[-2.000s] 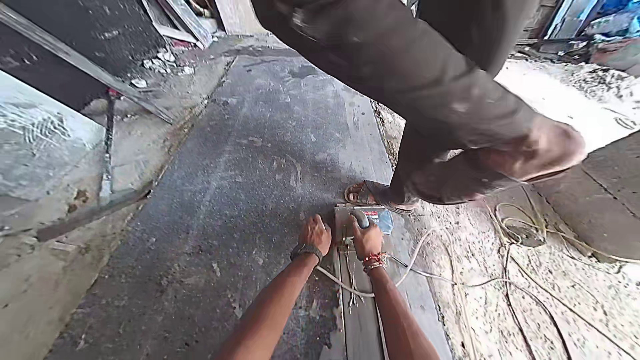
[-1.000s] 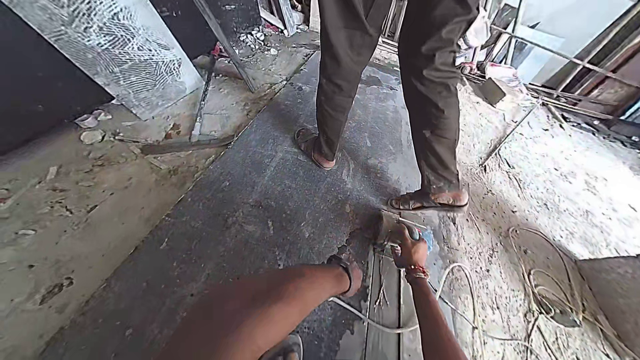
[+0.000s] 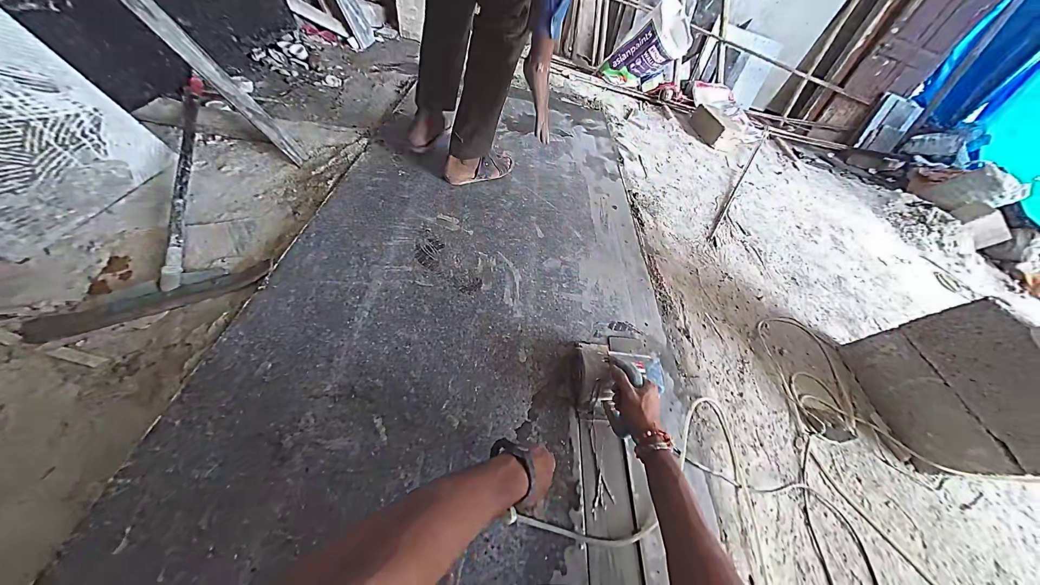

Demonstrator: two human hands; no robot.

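Observation:
My right hand (image 3: 638,406) is closed round the handle of a handheld power saw (image 3: 605,374), which rests on a large dark stone slab (image 3: 439,317) near its right edge. Straight cut lines run in the slab from the saw towards me. Lower left of the saw is my left hand (image 3: 543,475), a dark band at its wrist; its fingers are mostly hidden, and a pale hose or cable (image 3: 585,536) passes just below it.
A person (image 3: 479,89) stands on the slab's far end, one arm hanging down. Coiled cable (image 3: 821,398) and grey blocks (image 3: 942,382) lie at right. A long bar (image 3: 179,187) and a wooden strip (image 3: 146,305) lie at left; a paint bucket (image 3: 650,45) is at the back.
The other person has moved away from the saw to the slab's far end. My left hand, beside the saw two seconds ago, is now lower and nearer me. My right hand stays on the saw.

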